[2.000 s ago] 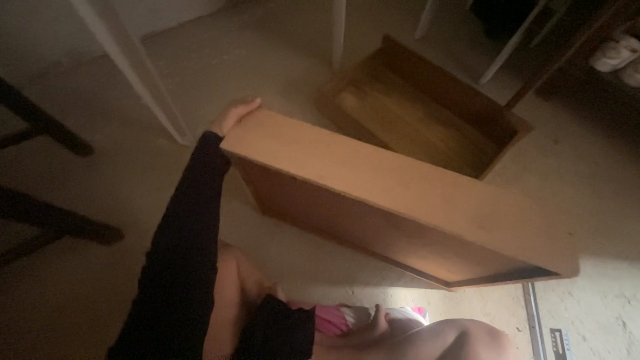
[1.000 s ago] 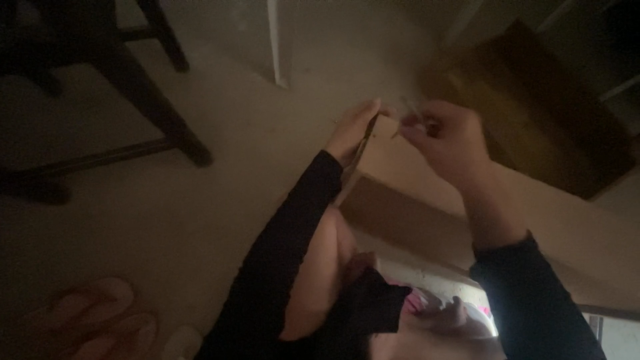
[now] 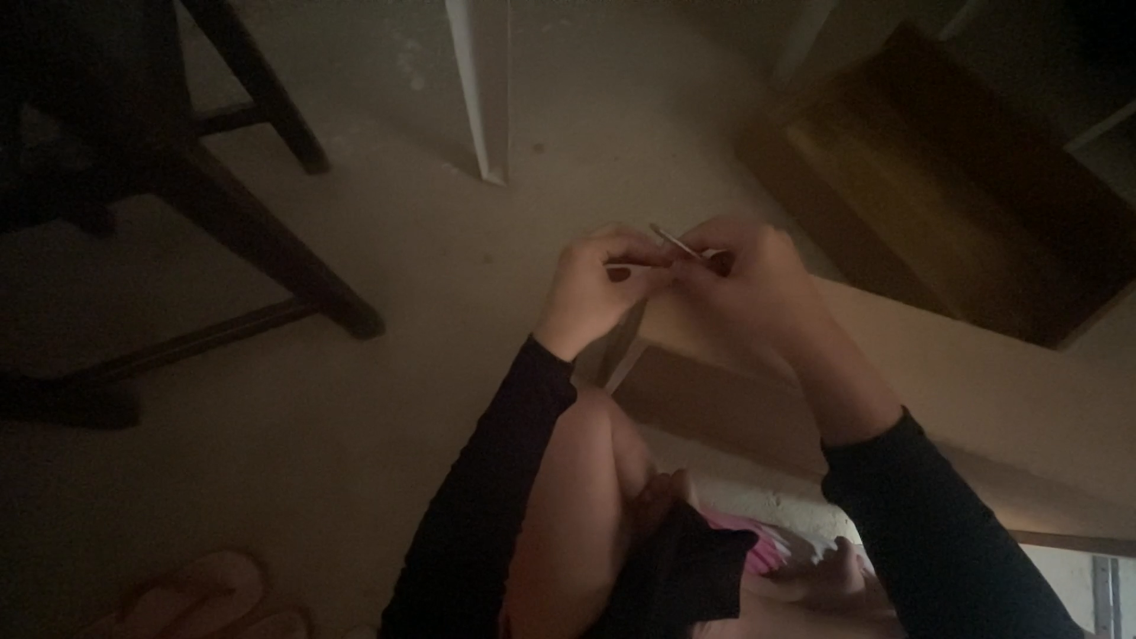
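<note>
My left hand (image 3: 608, 284) and my right hand (image 3: 745, 275) meet above the near left corner of a wooden drawer (image 3: 941, 364) that stands on its side across my lap. Between the fingertips of my right hand is a small, thin metal piece (image 3: 676, 241); its kind cannot be told in the dim light. The left fingertips are pinched together against the right ones, and whether they hold anything is hidden. A second wooden drawer (image 3: 923, 195) lies on the floor at the upper right, its hollow side up.
Dark wooden furniture legs (image 3: 257, 240) stand at the left, and a white leg (image 3: 484, 98) at the top. Pink flip-flops (image 3: 200, 595) lie at the lower left. A metal rail (image 3: 1105, 595) is at the lower right, near my bent legs.
My right hand, out of view two seconds ago, has come in and now touches my left hand. The left hand has left the drawer's corner. The view has shifted to the left.
</note>
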